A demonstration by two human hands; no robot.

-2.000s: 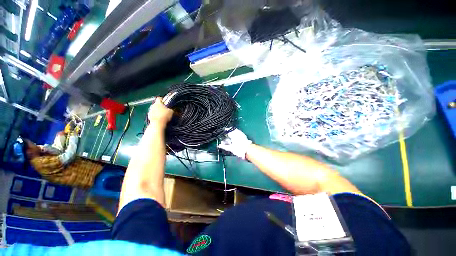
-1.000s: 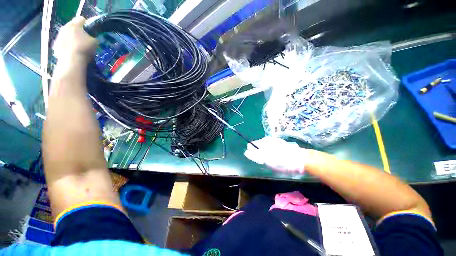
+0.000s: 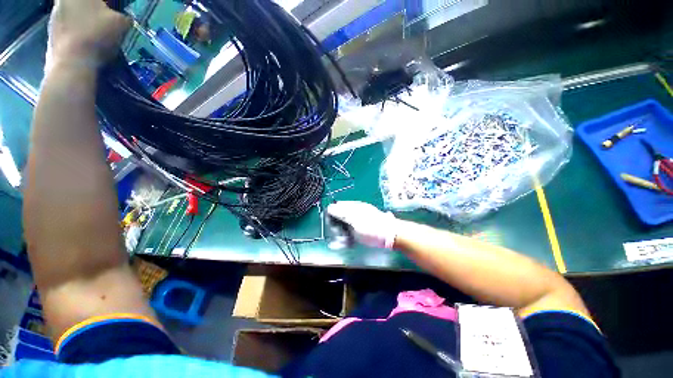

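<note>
My left hand (image 3: 87, 31), bare and cut by the top left edge, holds up a large black cable coil (image 3: 221, 136). Its loops hang above the bench. A second, smaller black cable coil (image 3: 284, 193) lies on the green bench below it, with loose ends sticking out at its front and right. My right hand (image 3: 363, 224), in a white glove, is just right of the smaller coil, low over the bench. Its fingers point left and down and are blurred. I cannot tell whether they hold anything.
A clear bag of small white and blue pieces (image 3: 472, 162) lies right of centre. A blue tray (image 3: 642, 166) with tools is at the right. A red heat gun (image 3: 193, 198) is behind the coils. An open carton (image 3: 295, 297) is below the bench edge.
The raised coil has moved up and slightly right in view. My right hand has moved left towards the smaller coil, and the strand that ran to its fingers no longer shows there.
</note>
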